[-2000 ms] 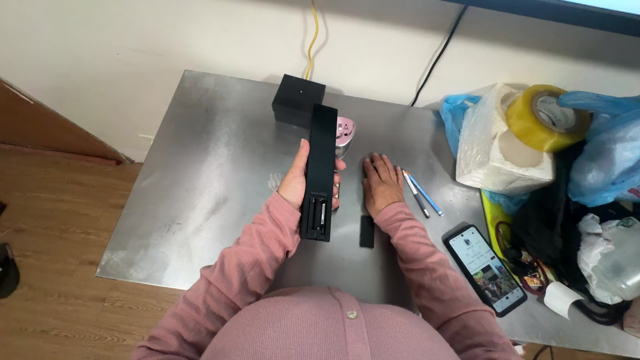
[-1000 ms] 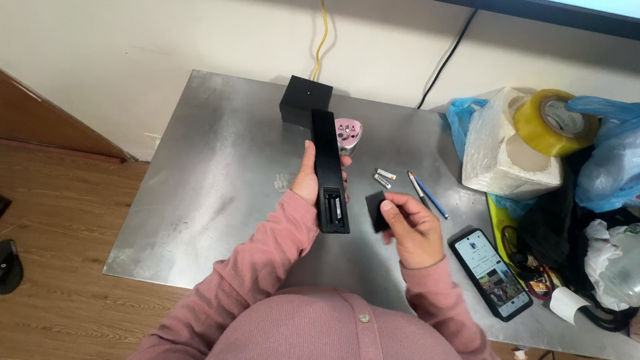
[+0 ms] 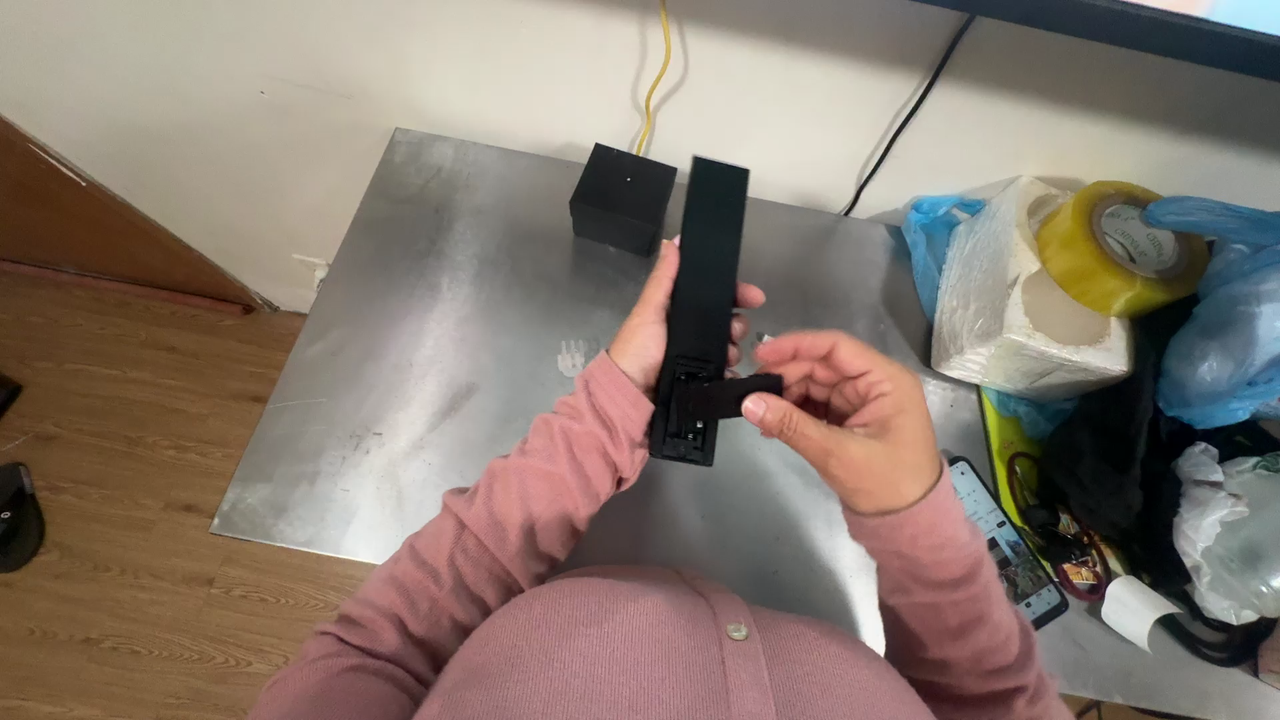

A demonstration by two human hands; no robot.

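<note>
My left hand [image 3: 648, 318] grips a long black remote control [image 3: 708, 270] over the metal table, its back face up. The battery compartment [image 3: 690, 415] at the remote's near end is uncovered, with metal parts visible inside. Between the thumb and fingers of my right hand [image 3: 850, 410] is a small black battery cover [image 3: 738, 396], held crosswise over the compartment. Whether the cover touches the remote I cannot tell. A small bit of something light shows just beyond my right fingertips; most of it is hidden.
A black box [image 3: 622, 195] stands at the metal table's [image 3: 400, 290] back edge. Clear plastic pieces [image 3: 576, 357] lie left of my left hand. At right are a wrapped paper roll pack [image 3: 985, 290], yellow tape [image 3: 1075, 250], blue plastic bags [image 3: 1225, 330] and a smartphone [image 3: 1010, 550], partly behind my right sleeve.
My right hand lay on the table beside the cover, then picked it up and has moved left with it to the remote. The batteries and pens seen earlier are now mostly or wholly hidden.
</note>
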